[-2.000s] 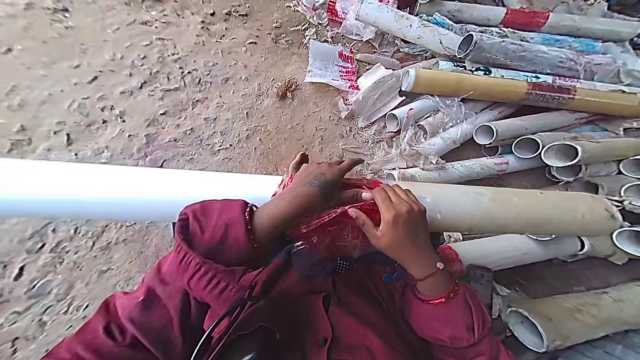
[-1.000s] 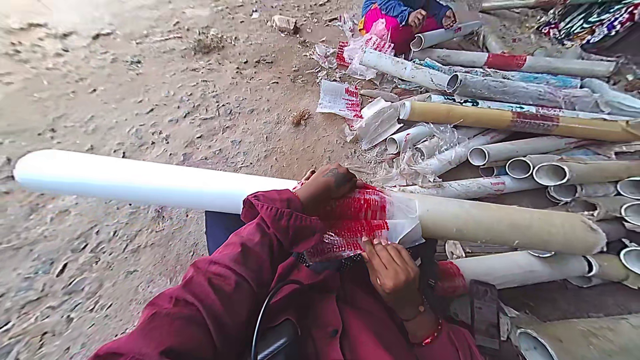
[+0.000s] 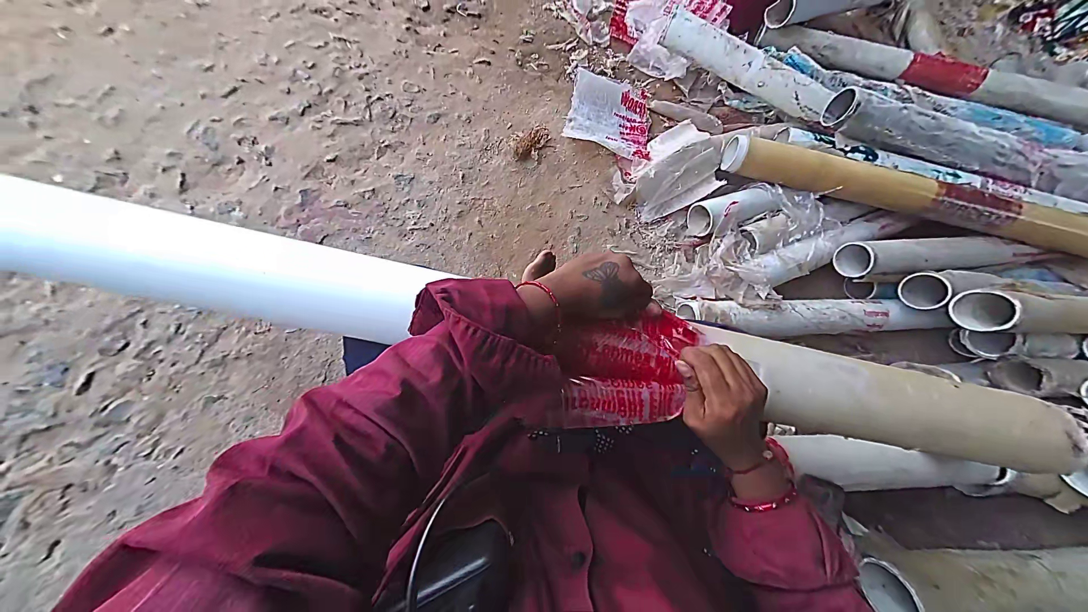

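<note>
A long pipe lies across my lap, its left stretch (image 3: 212,255) smooth and white, its right stretch (image 3: 892,404) dull beige. Red-and-white printed plastic film (image 3: 625,374) covers part of its middle and hangs over the near side. My left hand (image 3: 599,289), with a tattoo on its back, is bent over the pipe at the film's upper edge; its fingertips are mostly hidden. Lower and to the right, my right hand (image 3: 722,399) pinches the film's right edge between thumb and fingers.
Many used pipes lie piled at the right, among them a tan pipe (image 3: 858,178) and a white pipe (image 3: 739,64). Torn printed film (image 3: 608,115) and crumpled clear plastic (image 3: 786,225) lie beside them. Rough dirt ground (image 3: 297,110) spreads left.
One second ago the film lay spread out with a pale part at its right; now it is bunched between my hands. The person at the top has mostly left the view.
</note>
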